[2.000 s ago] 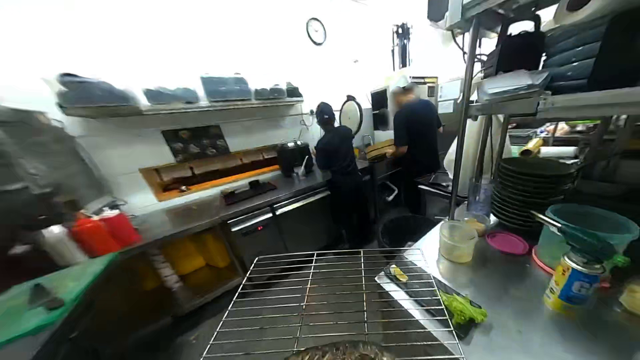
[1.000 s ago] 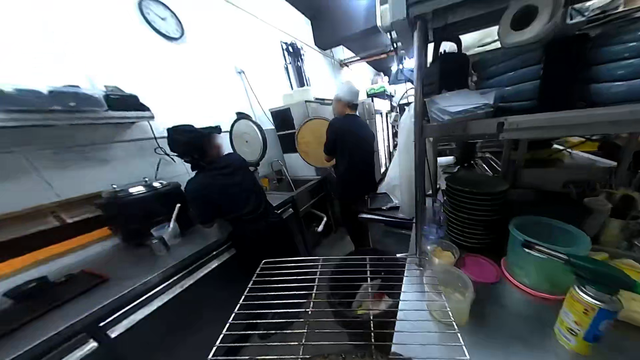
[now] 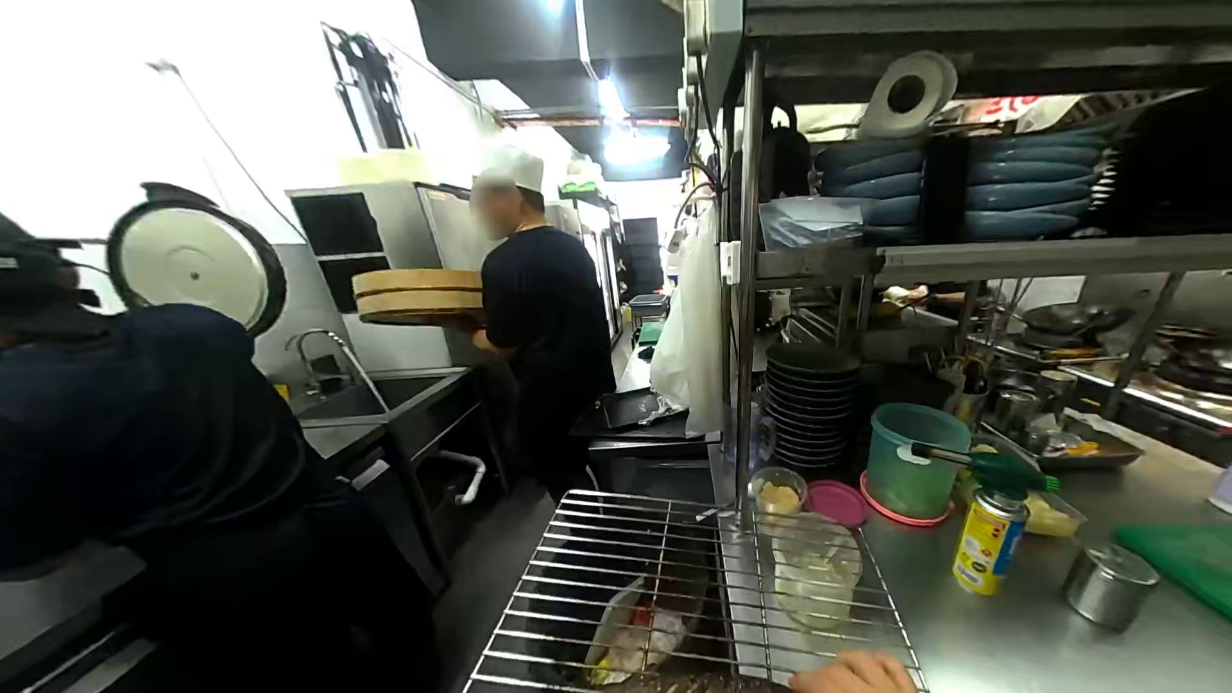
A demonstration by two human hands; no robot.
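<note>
My right hand (image 3: 855, 674) shows only in part at the bottom edge, its fingers at the near right part of a wire rack (image 3: 664, 549). How its fingers close on the rack is cut off by the frame. A dark brown textured thing (image 3: 698, 683) lies on the rack's near edge beside the hand; I cannot tell what it is. Through the wires show a plastic tub (image 3: 816, 568) with pale contents on the steel counter and a bin (image 3: 558, 587) holding waste. My left hand is out of view.
At left a person in dark clothes (image 3: 154, 414) leans over a counter. Another person (image 3: 549, 318) holds a round wooden tub (image 3: 419, 294) by a sink (image 3: 385, 395). On the right counter stand a gas torch (image 3: 991, 539), green bucket (image 3: 919, 462), metal can (image 3: 1112, 582) and stacked black plates (image 3: 811, 404).
The view has swung right and moved forward. The person by the sink has turned, and the round wooden tub, upright one second ago, is now level. My right hand's fingers have come into view.
</note>
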